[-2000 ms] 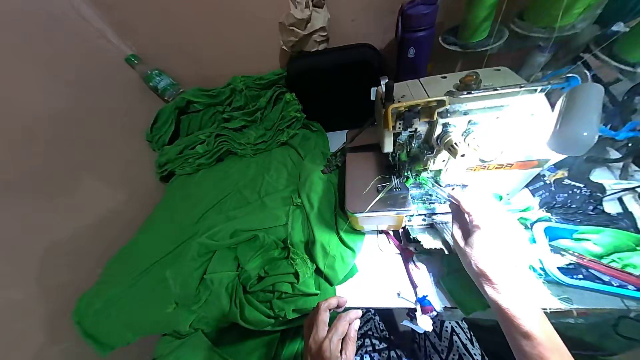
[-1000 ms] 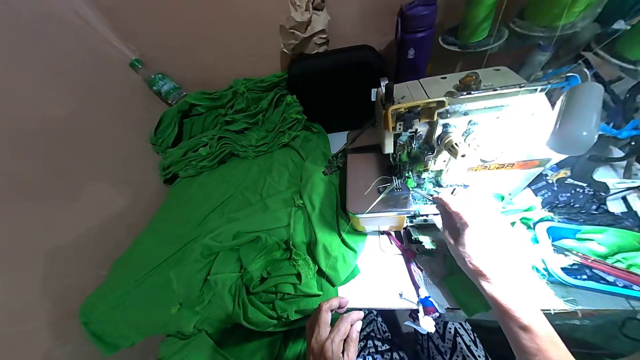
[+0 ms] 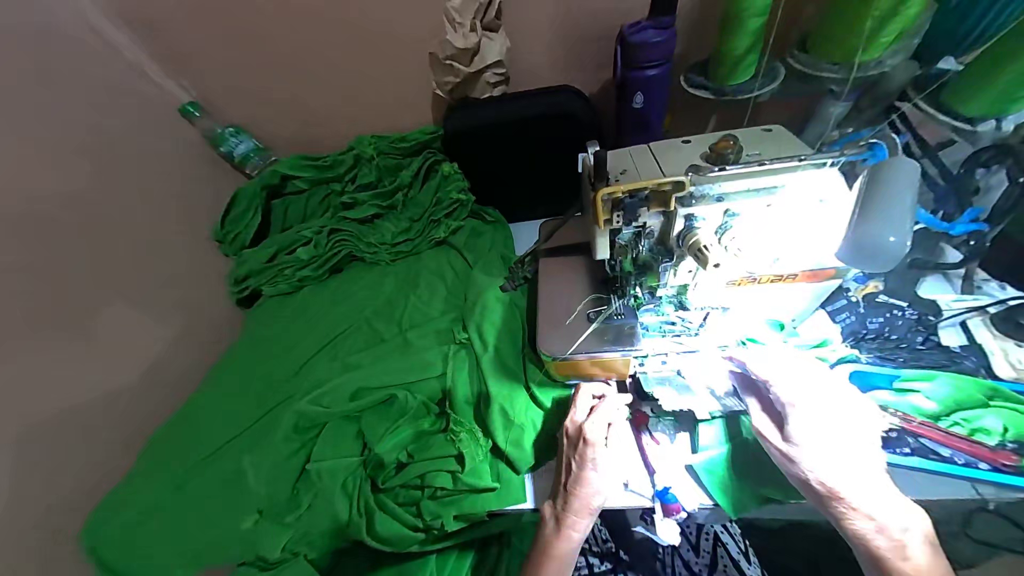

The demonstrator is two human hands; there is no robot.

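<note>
An overlock sewing machine (image 3: 720,232) stands at the right of centre under a bright lamp, its front parts exposed. My left hand (image 3: 592,440) touches the front edge of the machine's bed, just below the yellow strip, with its fingers bent. My right hand (image 3: 800,408) is at the lower front of the machine, by the opened metal cover (image 3: 680,388); glare hides its fingertips, so whether it holds anything cannot be told. Loose threads (image 3: 592,324) lie over the bed near the needles. A green cloth scrap (image 3: 740,468) hangs below my right hand.
Green fabric (image 3: 344,376) is heaped left of the machine. Behind stand a black case (image 3: 520,152), a purple bottle (image 3: 644,80) and green thread cones (image 3: 740,40). A green-capped bottle (image 3: 232,144) lies against the wall. A blue tray (image 3: 952,472) holds cloth at the right.
My left hand has moved up from the table's front edge to the machine's bed. My right hand has moved down and right from the needle area. The front cover now stands lowered.
</note>
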